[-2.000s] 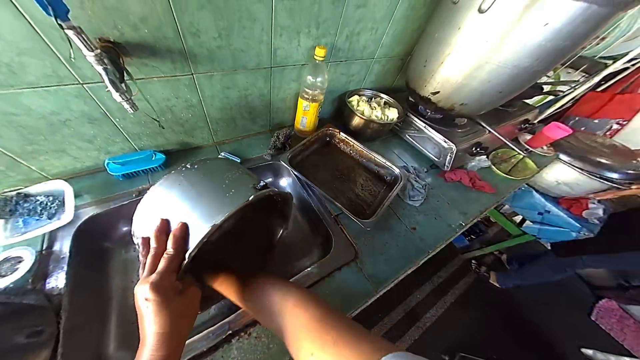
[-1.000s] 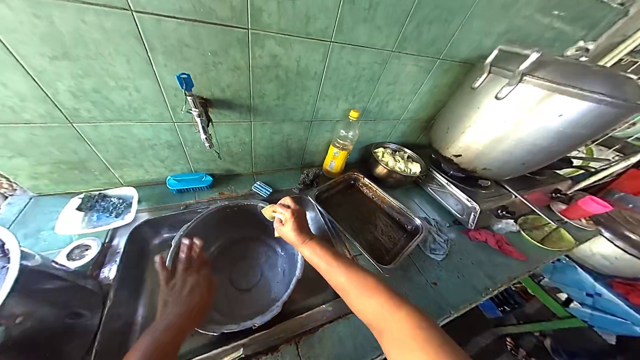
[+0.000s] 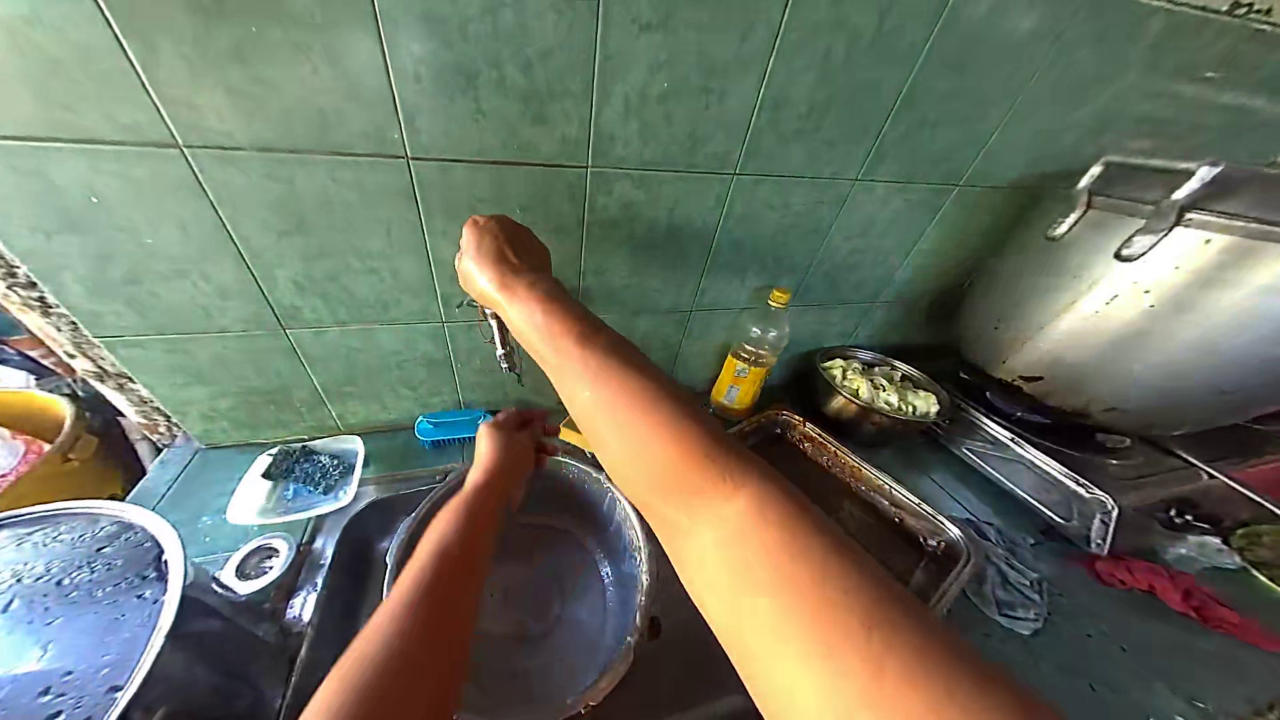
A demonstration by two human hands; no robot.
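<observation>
My right hand (image 3: 503, 260) is raised at the tiled wall, closed over the top of the metal faucet (image 3: 500, 343), hiding its blue handle. Lower down, my left hand (image 3: 513, 450) is beside the faucet's lower end, above the far rim of the big metal pot (image 3: 545, 610); its fingers are blurred. The pot lies in the sink with its opening up, and some liquid seems to be in it. A yellow sponge (image 3: 575, 436) shows at the pot's far rim, partly behind my right forearm. A blue brush (image 3: 450, 427) lies behind the sink.
At left are a white tray (image 3: 345, 490) with a scouring pad, a drain strainer (image 3: 257, 564) and a wet round lid or basin (image 3: 80, 610). At right stand a bottle (image 3: 750, 365), a baking tray (image 3: 940, 545), a bowl of chopped vegetables (image 3: 880, 395) and a large pot (image 3: 1120, 310).
My right hand has left the pot's rim and risen to the faucet. My left hand has moved from inside the pot toward its far rim. The pot, tilted at first, now rests opening up.
</observation>
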